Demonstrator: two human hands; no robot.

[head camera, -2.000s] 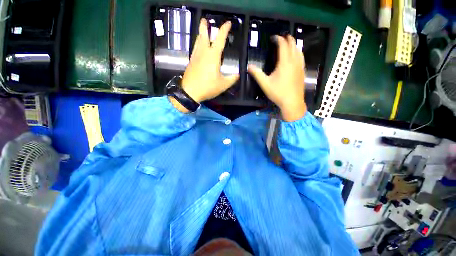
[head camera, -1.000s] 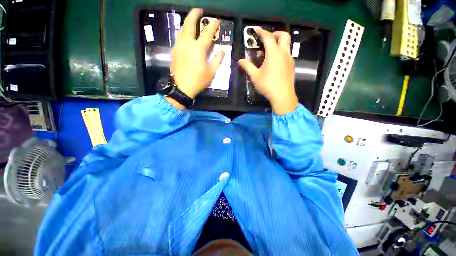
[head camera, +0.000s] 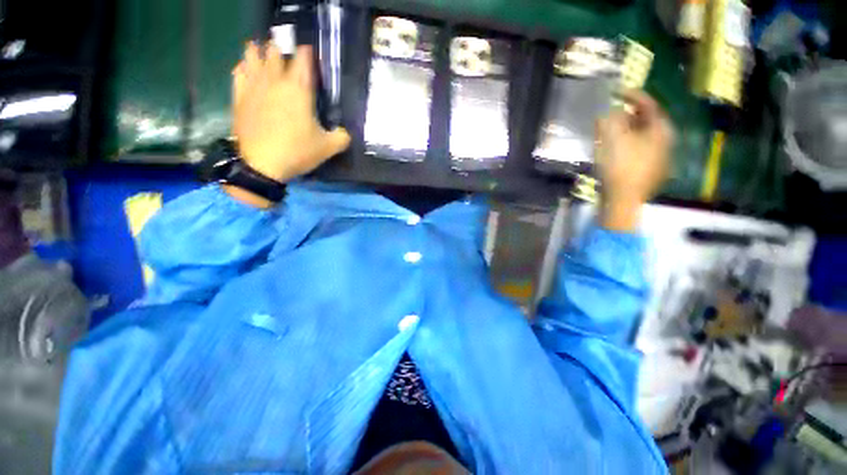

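The black phone tray (head camera: 358, 167) lies in front of me. Bright silver phones (head camera: 397, 111) with pale camera ends at the top show in the middle and right slots. The rightmost phone (head camera: 568, 116) looks tilted. My left hand (head camera: 283, 116), thumb apart, is over the left slot, beside a dark glossy phone (head camera: 330, 56). My right hand (head camera: 634, 153) is blurred, fingers pinched at the dotted adhesive strip (head camera: 635, 63) beside the tray's right end. The hand hides the strip's middle.
A second black tray (head camera: 42, 111) is at the far left. A yellowish strip (head camera: 144, 218) lies on the blue surface. The white machine (head camera: 724, 250) with its fixture is at right. A yellow bundle (head camera: 723, 56) is at upper right. A fan (head camera: 37, 325) is at lower left.
My hands have moved apart, left hand to the left slot and right hand to the adhesive strip. The middle phones are uncovered and look brighter. The view has shifted and blurred.
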